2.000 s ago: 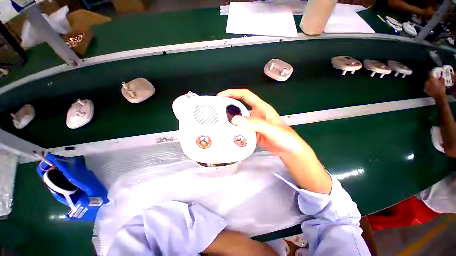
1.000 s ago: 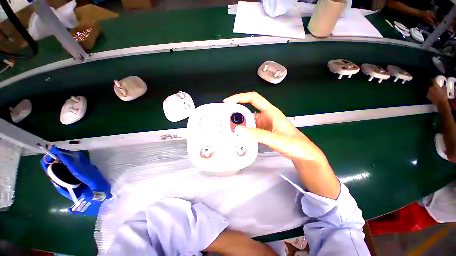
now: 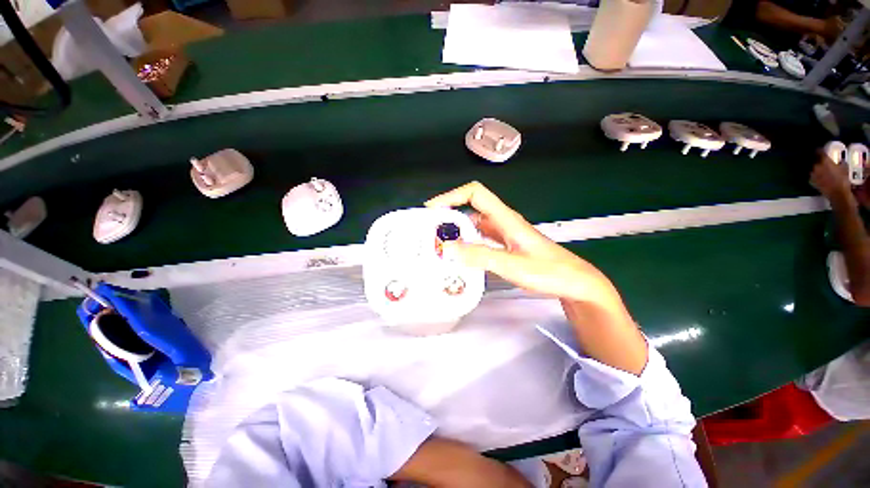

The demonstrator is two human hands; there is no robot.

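Observation:
My right hand [image 3: 506,250] holds a white rounded-square cover unit [image 3: 420,262] by its right side, face up. The cover has two reddish round spots and a dark round spot close to my thumb tip. The lower edge of a pale housing [image 3: 429,327] shows under the cover, above whitish sheeting [image 3: 372,367]; the cover hides most of it. Whether they touch is not clear. My left sleeve and forearm cross the bottom middle; my left hand is out of the picture.
Several pronged white pieces [image 3: 313,207] lie on the dark green belt [image 3: 401,162] behind a pale rail [image 3: 611,225]. A blue holder [image 3: 157,343] stands at left. White papers [image 3: 510,38] and a beige roll [image 3: 615,33] lie beyond. Another person's arm [image 3: 839,219] is at far right.
The pronged pieces on the belt have moved left, and one that was partly behind the cover now shows apart from it. The held cover has shifted slightly down and tilted a little.

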